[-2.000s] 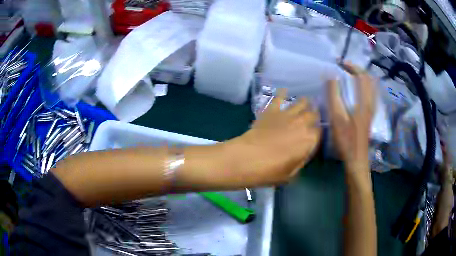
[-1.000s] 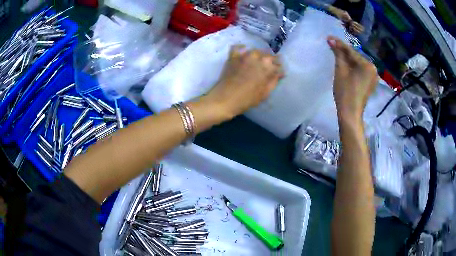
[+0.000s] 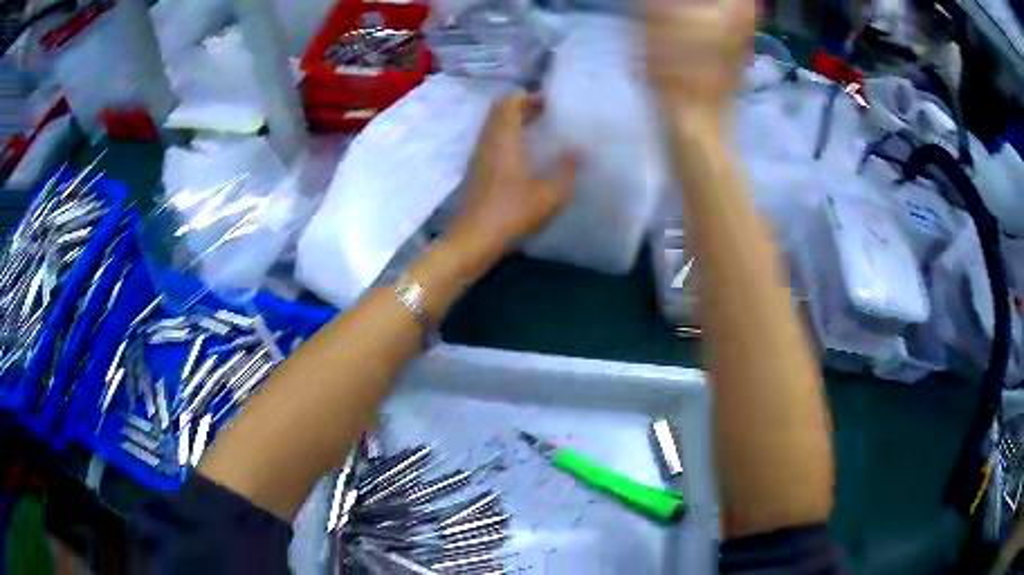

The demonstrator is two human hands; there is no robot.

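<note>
My left hand (image 3: 505, 185) is over the white foam or paper sheets behind the tray, thumb and fingers apart, with nothing visible in it. One sheet (image 3: 387, 185) curves to its left, another (image 3: 601, 146) stands to its right. My right hand (image 3: 698, 51) is blurred at the top edge, partly cut off, by the right sheet's upper end; its grip is unclear. The white tray (image 3: 561, 376) lies below my forearms. A green craft knife (image 3: 618, 485) and a single metal cylinder (image 3: 667, 447) lie in it, with a pile of cylinders (image 3: 427, 517) at its left.
Blue trays of cylinders (image 3: 191, 376) are at the left. A red bin (image 3: 365, 67) of metal parts is at the far side. Clear bags (image 3: 230, 208) lie behind the blue trays. Clear boxes and plastic bags (image 3: 881, 264) crowd the right, beside a thick black cable (image 3: 994, 303).
My right hand has moved up and left to the top edge. My left hand has moved slightly left and down, its fingers now spread. The single sheet surface now shows as two separate parts.
</note>
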